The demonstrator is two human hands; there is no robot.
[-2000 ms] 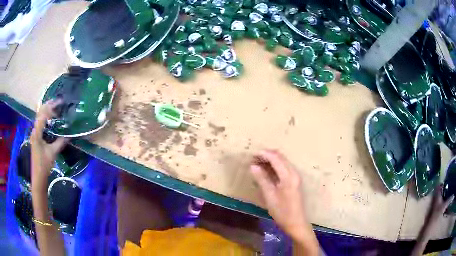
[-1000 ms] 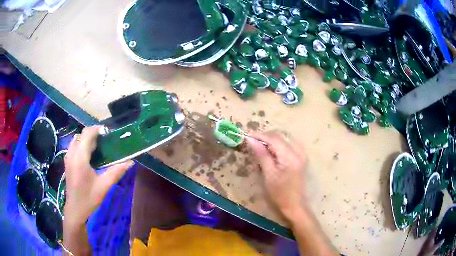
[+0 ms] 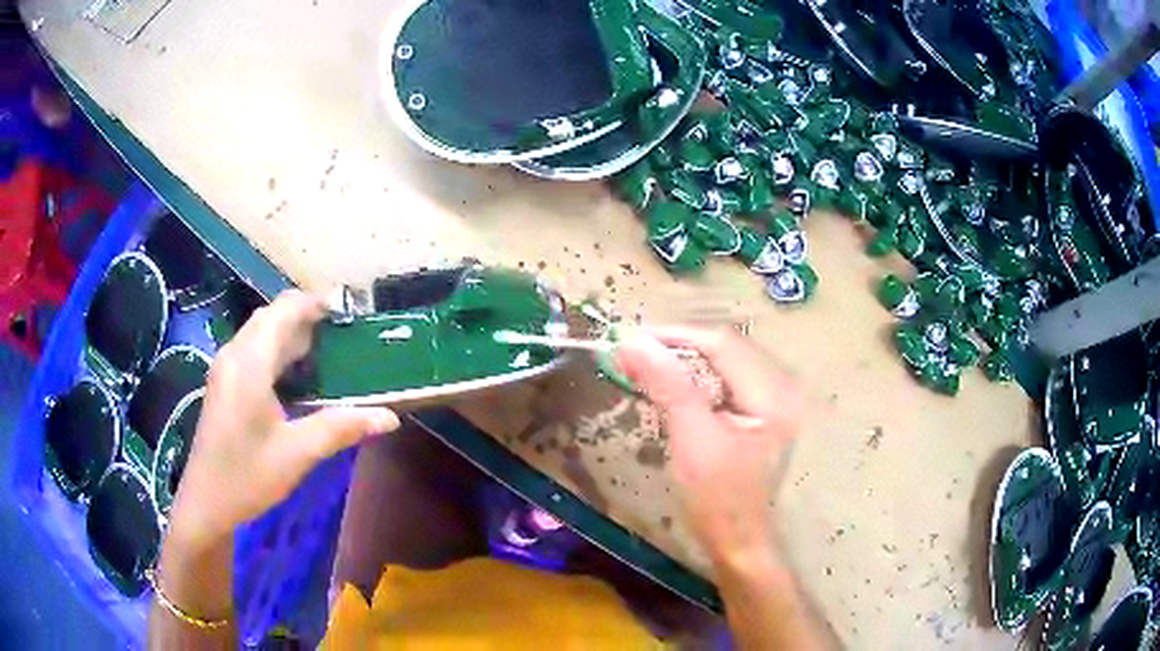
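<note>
My left hand (image 3: 261,420) holds a glossy dark green car body shell (image 3: 426,350) by its left end, above the table's near edge. The shell lies level, its pale rim facing down toward me. My right hand (image 3: 712,420) pinches a thin white applicator stick (image 3: 553,340) like a pen. The stick's left tip is at the shell's side, near its right end; whether it touches is hard to tell. The small pale green cup (image 3: 613,364) is mostly hidden behind my right hand's fingertips.
Small green parts (image 3: 827,172) lie heaped at the far side. Two overlapping shells (image 3: 509,83) are at far centre. More shells (image 3: 1033,534) stand at right, below a grey post (image 3: 1100,312). A blue crate (image 3: 274,560) of shells is at lower left. Brown stains mark the tan table cover (image 3: 890,509).
My left hand has lifted the shell from the table's left edge and turned it side-on. My right hand has taken the stick from the cup and moved its tip to the shell.
</note>
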